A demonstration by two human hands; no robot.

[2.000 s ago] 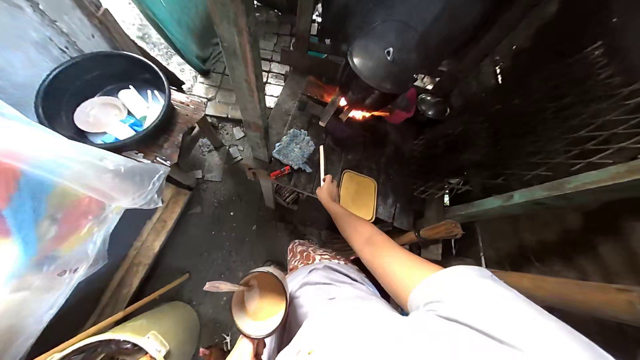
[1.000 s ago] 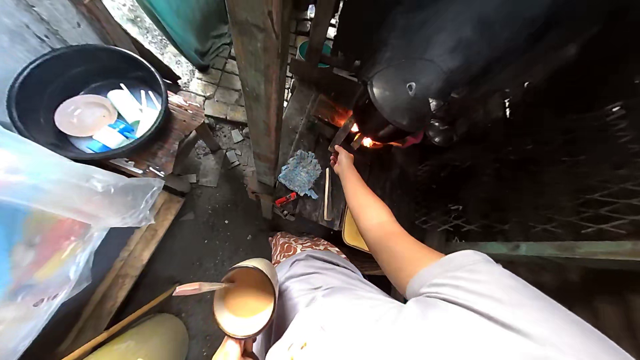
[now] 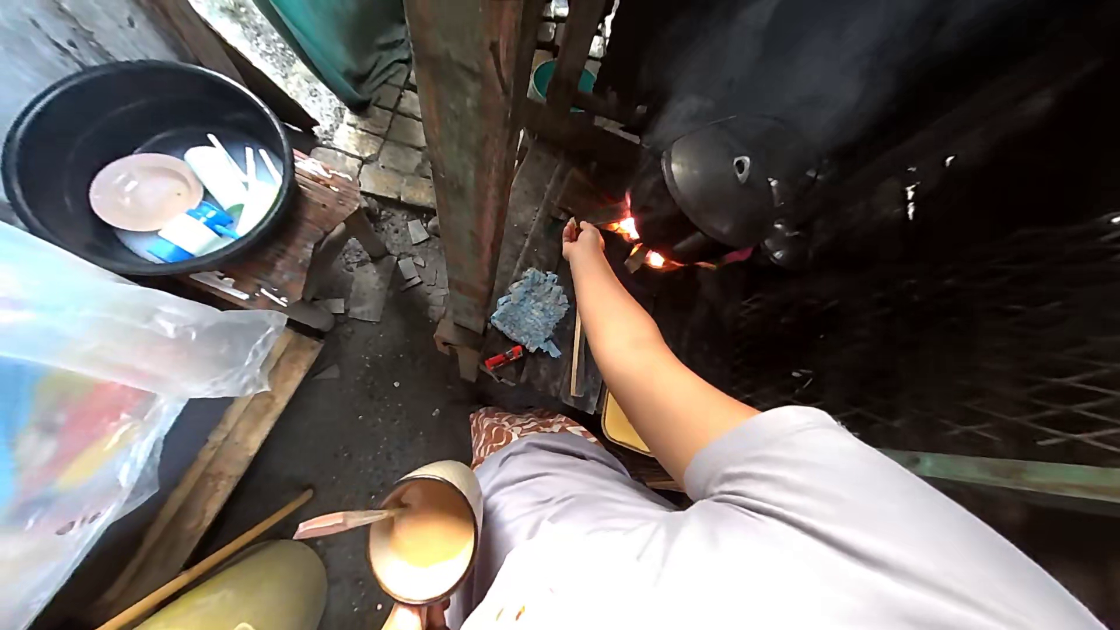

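Note:
My left hand (image 3: 418, 615) grips a mug (image 3: 423, 541) of light brown liquid at the bottom, with a spoon-like utensil (image 3: 346, 522) leaning out over its rim. My right hand (image 3: 583, 238) reaches out beside the burning wood (image 3: 630, 229); its fingers are bent, and whether they touch or hold a piece of wood I cannot tell. Just right of the fire sits a dark metal pot with a lid (image 3: 722, 179). Below my right hand, a light wooden stick (image 3: 577, 354) lies beside a crumpled blue cloth (image 3: 531, 308) and a small red object (image 3: 504, 358). A yellow tray (image 3: 623, 427) is partly behind my forearm.
A black basin (image 3: 52, 219) with a plate and utensils stands on a wooden bench (image 3: 289, 262) at the left. A wooden post (image 3: 468, 157) rises near the fire. Clear plastic sheeting (image 3: 201, 346) hangs at the left, above a long pole (image 3: 219, 553). Smoke drifts over the pot.
My right hand has moved from the stick beside the yellow tray to the edge of the fire, and the stick now lies apart from it. My left hand still holds the mug.

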